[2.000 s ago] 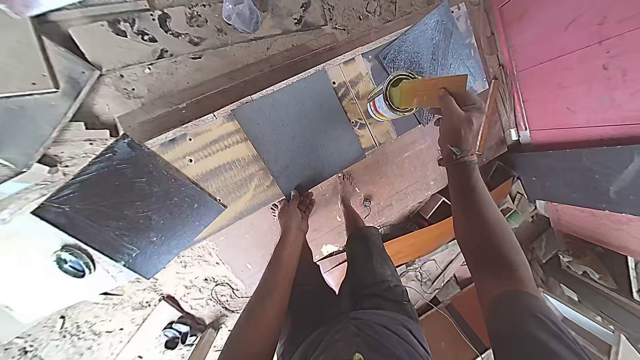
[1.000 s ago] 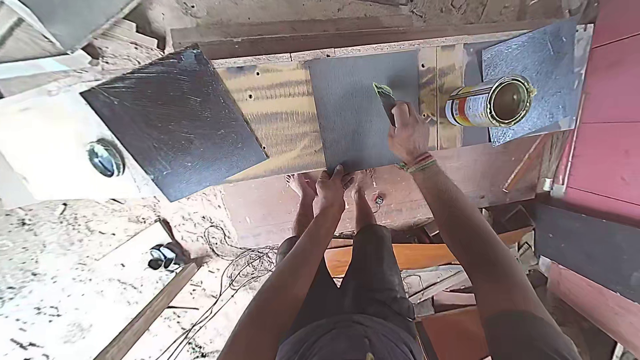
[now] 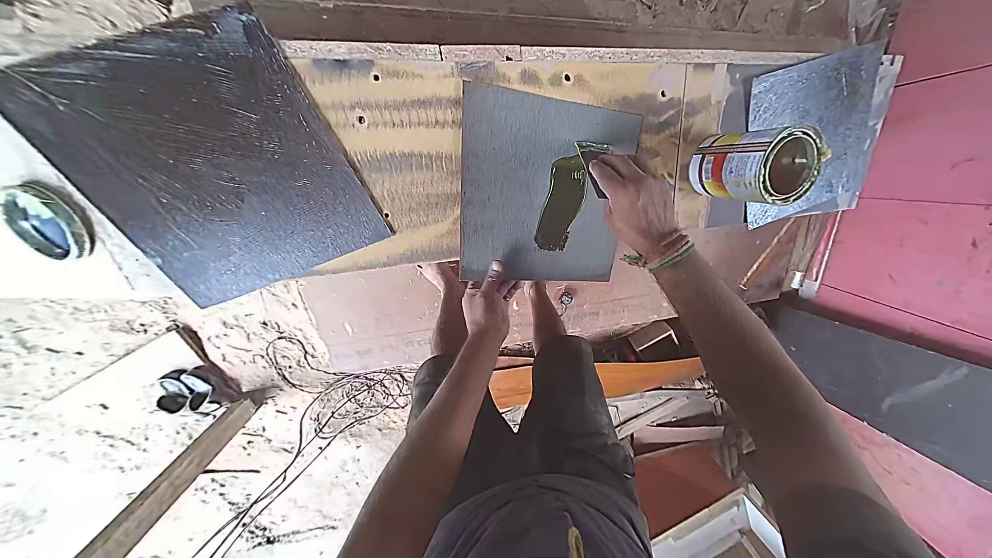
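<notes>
A flat grey sheet (image 3: 504, 178) lies across a plywood board (image 3: 403, 147). My left hand (image 3: 488, 298) grips the sheet's near edge, thumb on top. In my right hand (image 3: 637, 194) is a flat, dark spreader (image 3: 594, 167), its far edge wet with olive-coloured adhesive. A dark olive streak of adhesive (image 3: 562, 209) runs down the sheet just left of the spreader. To the right, an open metal can (image 3: 728, 167) with a smeared rim and liquid inside lies or stands over a glossy dark sheet (image 3: 821, 108).
Another glossy dark sheet (image 3: 194, 155) lies at the left, near a round glass-like object (image 3: 46, 221). Tangled cable (image 3: 349, 403) and a wooden strip (image 3: 174, 480) are on the floor at lower left. Pink panels (image 3: 914, 155) stand at the right, with wood pieces below them.
The spreader was at the can two seconds ago, held by my right hand; it is now on the grey sheet. A dark streak of adhesive has appeared there. My left hand stays at the near edge.
</notes>
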